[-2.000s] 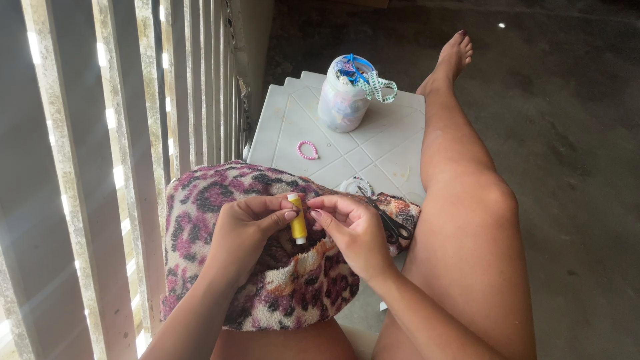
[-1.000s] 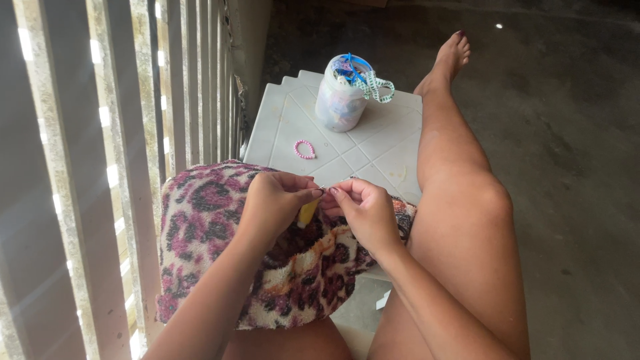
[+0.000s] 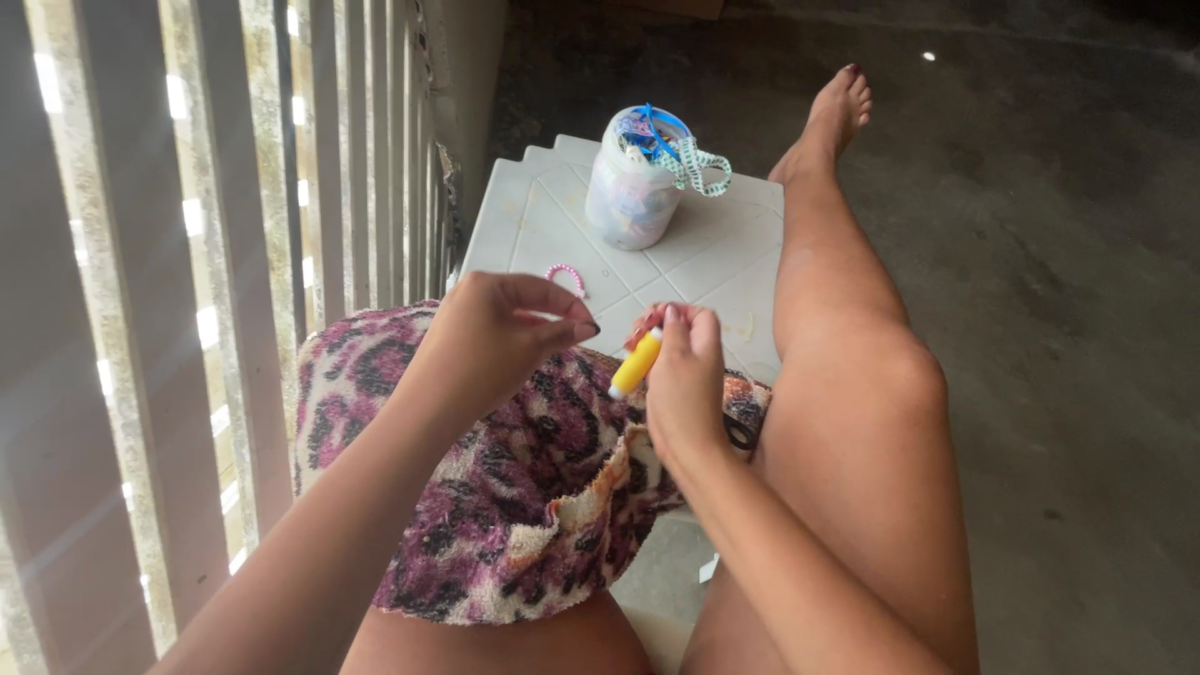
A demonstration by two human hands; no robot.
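Observation:
My right hand point(image 3: 682, 370) is closed around one end of a spool of yellow thread point(image 3: 636, 364), which tilts with its white lower end to the left. To its left is my left hand point(image 3: 511, 337), thumb and forefinger pinched together at the tips; whether a thread runs between them cannot be seen. Both hands are over a purple, black and cream animal-print cloth point(image 3: 506, 497) draped across my lap. Beyond them a pink beaded loop point(image 3: 566, 278) lies on a white plastic table point(image 3: 534, 225). The black handle of a tool point(image 3: 741, 431) shows at the cloth's right edge.
A translucent plastic jar point(image 3: 633, 202) filled with ribbons and small items stands on the table, a blue ribbon and a green-white trim point(image 3: 698, 169) hanging from its mouth. White slats point(image 3: 272, 169) rise on the left. My bare leg point(image 3: 844, 309) stretches forward along the table's right side.
My hands, together one second ago, are now apart. The yellow spool, held up at the left hand's fingers two seconds ago, is now in my right hand.

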